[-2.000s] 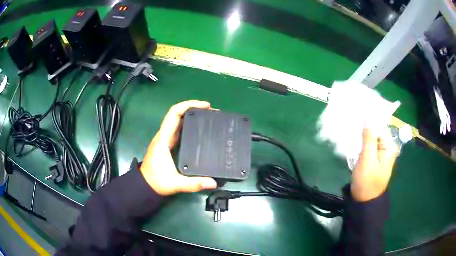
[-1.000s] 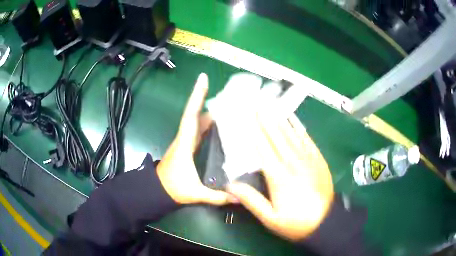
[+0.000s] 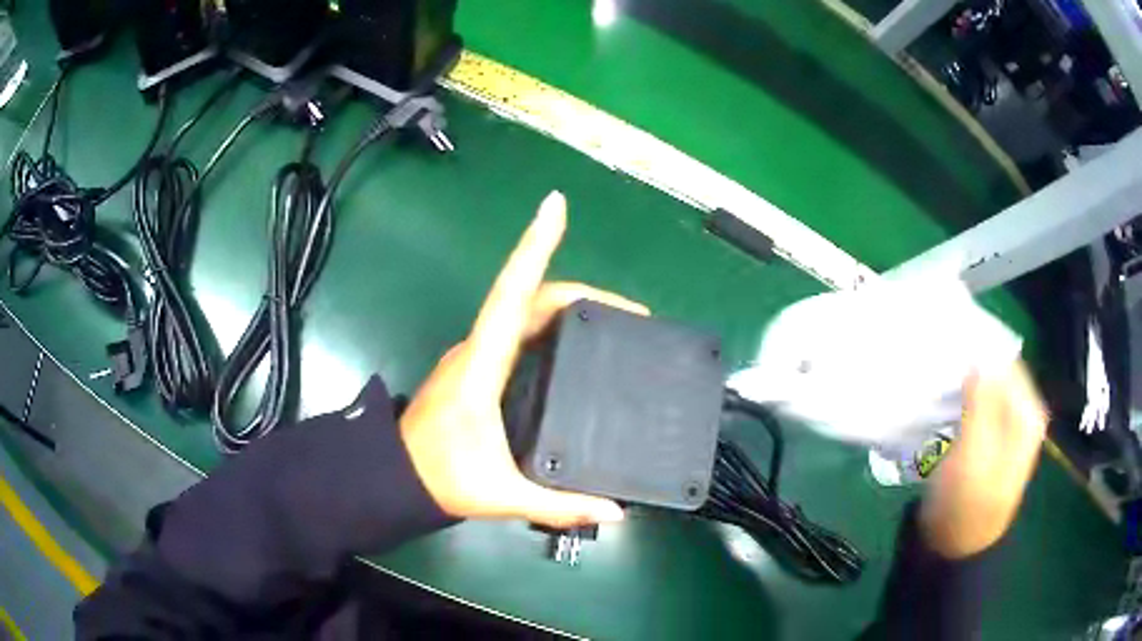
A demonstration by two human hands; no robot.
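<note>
My left hand (image 3: 470,401) holds a black power strip (image 3: 630,407) by its side, its plain base with corner screws facing up. The index finger points up, off the casing. My right hand (image 3: 987,463), blurred, holds a white cloth (image 3: 883,357) to the right of the strip, apart from it. The strip's black cord (image 3: 783,532) lies coiled on the green bench (image 3: 413,225) at its right. The plug pins (image 3: 567,547) show below the strip. The solvent bottle (image 3: 929,456) is mostly hidden behind the cloth and right hand.
Several black power strips (image 3: 395,44) stand at the upper left, cut by the frame edge. Their coiled cords (image 3: 282,301) lie in front. A yellow-and-white rail (image 3: 589,138) crosses behind, with a grey-white post (image 3: 1052,232) at the right. White gloves (image 3: 1096,382) lie beyond.
The cloth first moved onto the strip's base with my right hand, and is now off it to the right. My left hand still holds the strip. The view has shifted.
</note>
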